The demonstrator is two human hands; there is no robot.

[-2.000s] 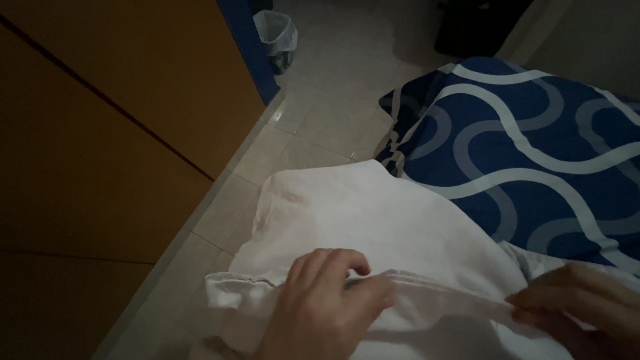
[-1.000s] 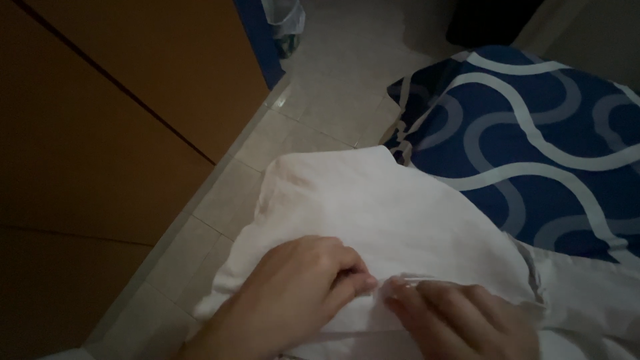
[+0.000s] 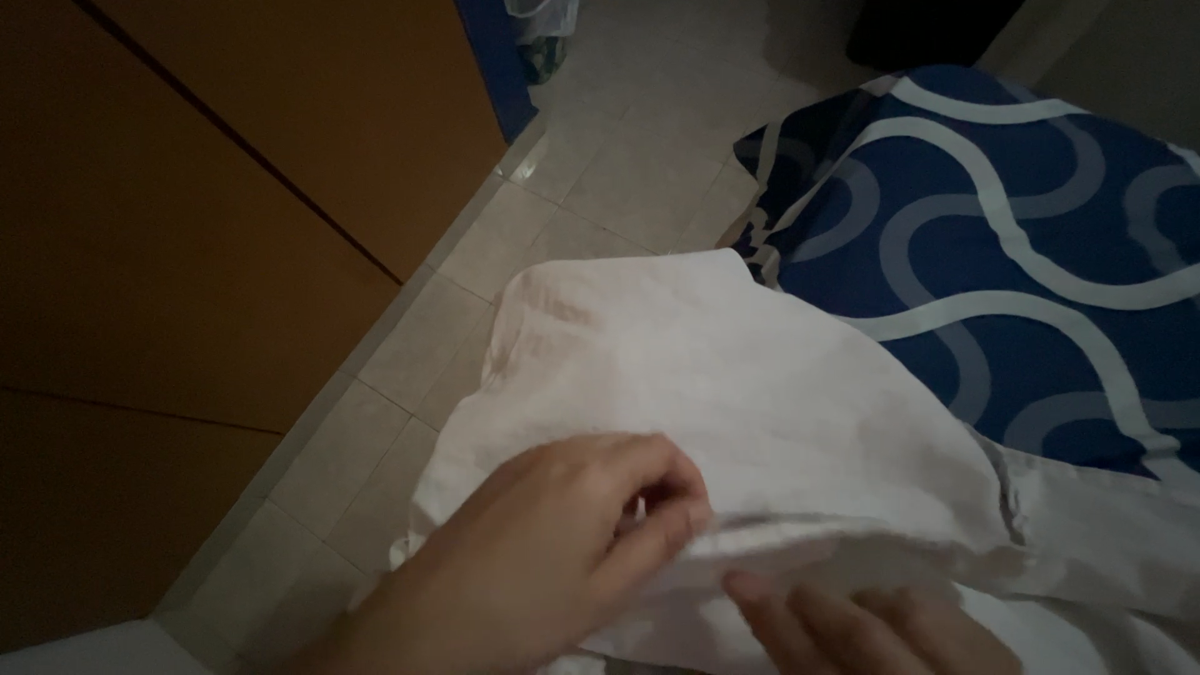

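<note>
A white cloth garment, with a folded edge running across it, lies spread over the lower middle of the view. My left hand pinches that edge between thumb and fingers near the cloth's middle. Just to the right and lower, my right hand rests at the cloth below the edge, its fingers slightly blurred and partly cut off by the frame. Whether the right fingers grip any cloth cannot be told.
A blue bedspread with pale wavy stripes covers the right side. Orange-brown wooden cabinet doors stand at left. Beyond are floor tiles, a bin with a plastic liner and a dark object.
My right hand came in from the right to meet my left hand at the cloth edge, then moved slightly away and down. My left hand stays on the cloth.
</note>
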